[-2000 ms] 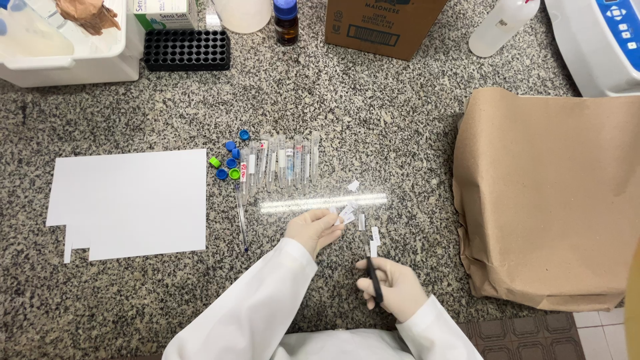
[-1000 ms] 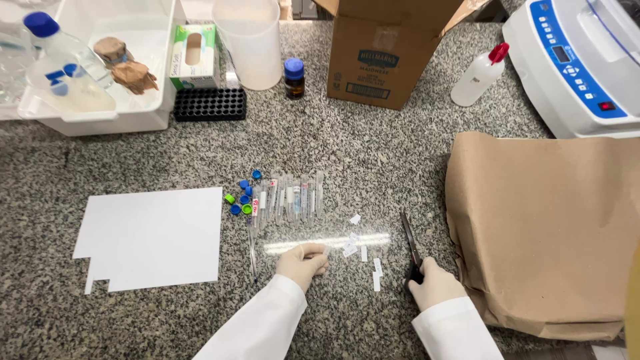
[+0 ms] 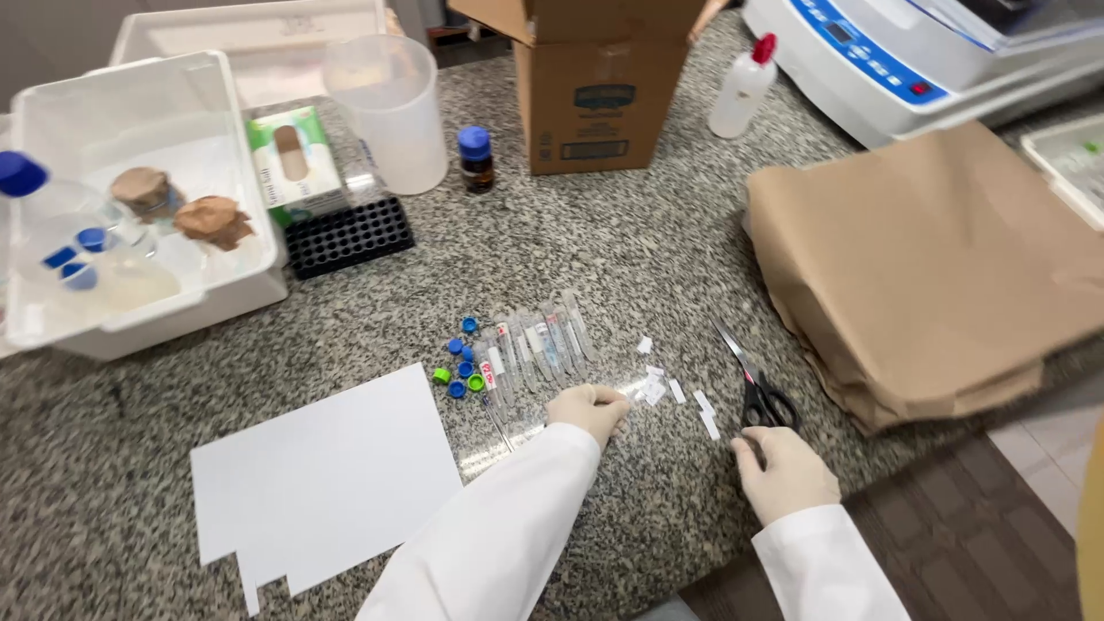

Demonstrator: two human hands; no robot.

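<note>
My gloved left hand (image 3: 588,412) rests with bent fingers on the granite just below a row of clear plastic tubes (image 3: 535,345); whether it pinches something small is hidden. My gloved right hand (image 3: 783,470) touches the black handles of the scissors (image 3: 759,392), which lie on the counter with blades pointing away. Between the hands lie small white paper slips (image 3: 653,385). Blue and green caps (image 3: 466,369) are scattered left of the tubes, some of which bear labels. A white paper sheet (image 3: 328,483) with a notched lower edge lies at the left.
Behind stand a white tub (image 3: 194,310) with bottles, a glove box (image 3: 297,164), a black tube rack (image 3: 349,237), a plastic beaker (image 3: 401,121), an amber bottle (image 3: 476,159), a cardboard box (image 3: 595,112) and a squeeze bottle (image 3: 742,90). Brown paper (image 3: 923,259) covers something at right, before a white device (image 3: 862,65).
Two seconds ago my right hand held the scissors near the slips and my left hand held slips; the scissors now lie to the right on the counter. The view has turned and shifted.
</note>
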